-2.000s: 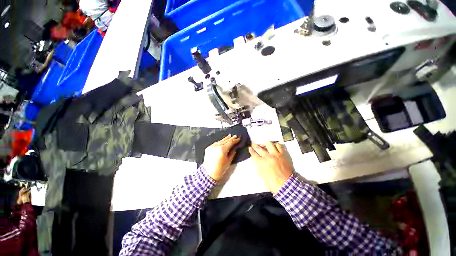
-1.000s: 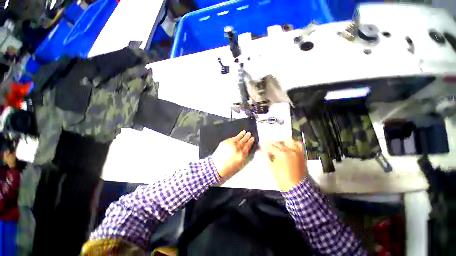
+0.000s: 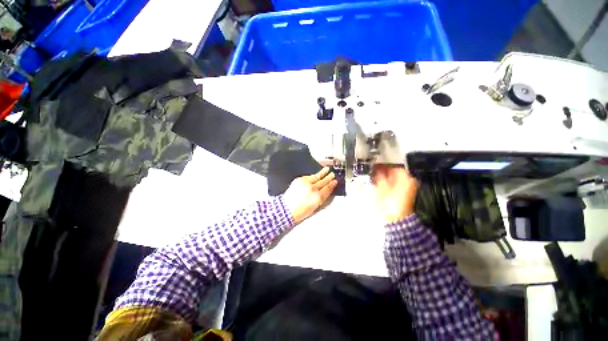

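A black cloth panel (image 3: 288, 170) lies at the needle end of the white sewing machine (image 3: 467, 123), with its right edge at the presser foot (image 3: 352, 166). It is chained to a camouflage panel (image 3: 257, 148) on its left. My left hand (image 3: 311, 194) lies flat on the black panel's right part, fingertips beside the foot. My right hand (image 3: 395, 192) is blurred, just right of the foot; its fingertips are unclear and I cannot tell if it holds anything. Camouflage strips (image 3: 477, 210) lie bunched under the machine arm.
A pile of linked camouflage and black panels (image 3: 140, 130) covers the table's left side. A blue crate (image 3: 347, 36) stands behind the machine. A black tray (image 3: 547, 218) and a loop-ended metal tool (image 3: 507, 248) lie right of the strips. Dark strips (image 3: 580, 286) lie at the far right.
The view has shifted. The black panel has turned and its edge has come to the foot. My left hand stays on it; my right hand has moved off the cloth to beside the foot.
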